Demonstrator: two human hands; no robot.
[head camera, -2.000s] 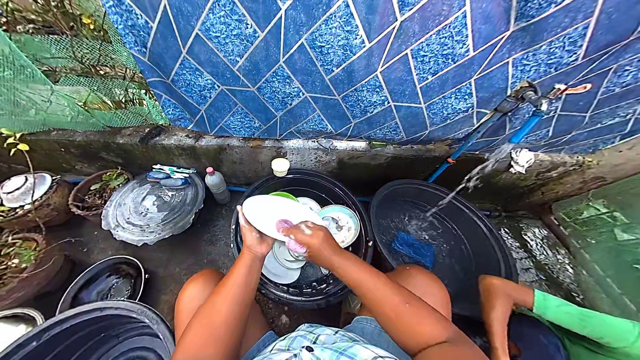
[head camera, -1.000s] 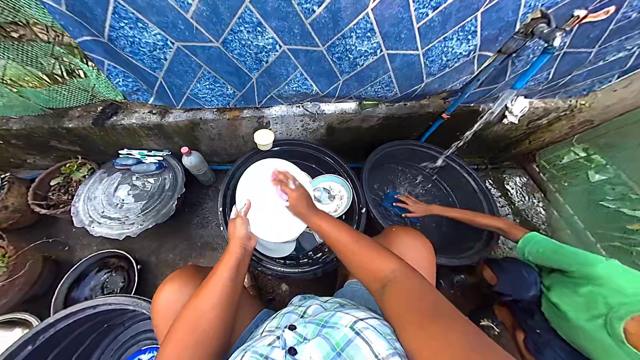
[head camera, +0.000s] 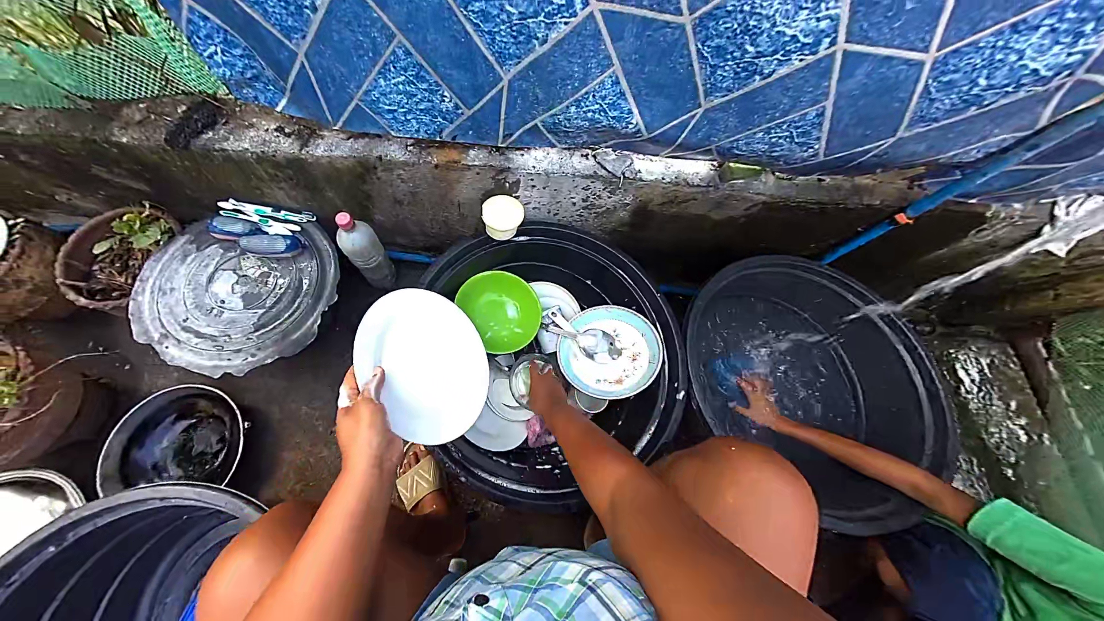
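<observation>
My left hand holds a white oval plate by its lower left edge, over the left rim of a black plastic basin. My right hand reaches into that basin at a small glass or cup; its fingertips are partly hidden, so the grip is unclear. Pink cloth or sponge lies just below it. Around it are a green bowl, white saucers and a blue-rimmed plate with food bits, with spoons resting on it.
A co-worker's hand touches a blue scrubber in a second black basin, where water falls. A tub of cream-coloured stuff stands behind my basin. Leftward are a bottle, a lid bearing brushes, and a pan.
My right hand has left the white plate's face and gone down into the basin. The plate has moved left in my left hand, uncovering the green bowl.
</observation>
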